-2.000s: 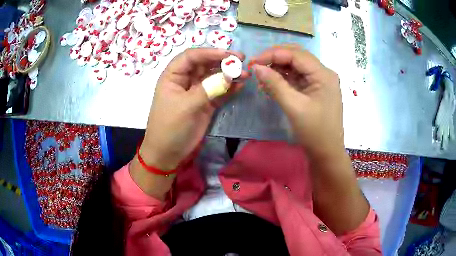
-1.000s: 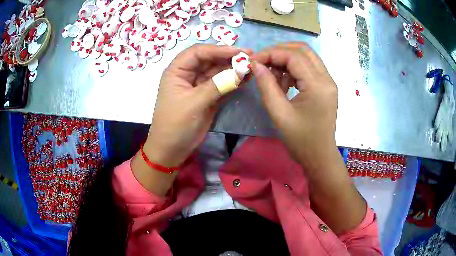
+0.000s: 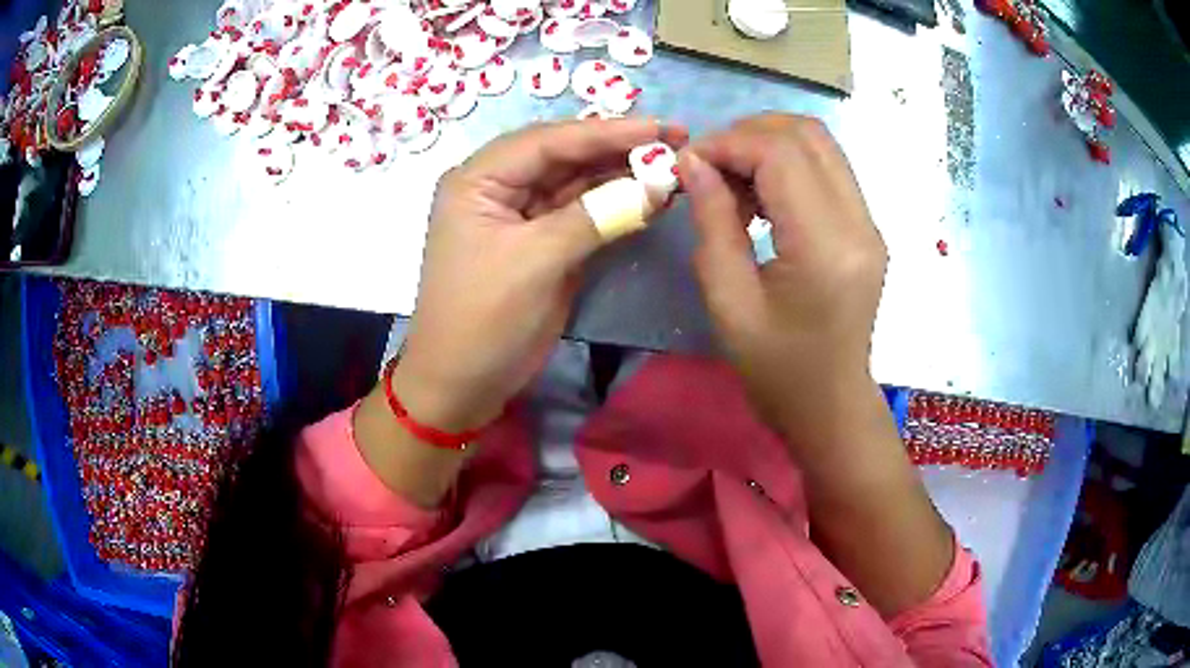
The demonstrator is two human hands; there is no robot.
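Observation:
My left hand [image 3: 503, 261] holds a small white disc [image 3: 651, 162] with red marks between thumb and fingers, face up. A pale yellow wrap [image 3: 615, 209] is around the left thumb. My right hand [image 3: 796, 235] is right beside it, thumb and forefinger pinched at the disc's right edge. A bit of red shows between the right fingertips and the disc; the fingertips hide most of it. A small pale whitish patch shows among the right fingers; I cannot tell what it is.
A large heap of white discs with red pieces [image 3: 379, 78] lies at the back left. Behind my hands is a brown cardboard pad [image 3: 816, 59] with a white round blob [image 3: 758, 15]. A tan ring [image 3: 94, 85] is far left, a white glove [image 3: 1159, 320] far right. Blue bins [image 3: 268, 352] sit below.
The right fingertips have come from a little apart to the disc's right edge, and the red bit there is now against the disc. The view has shifted slightly.

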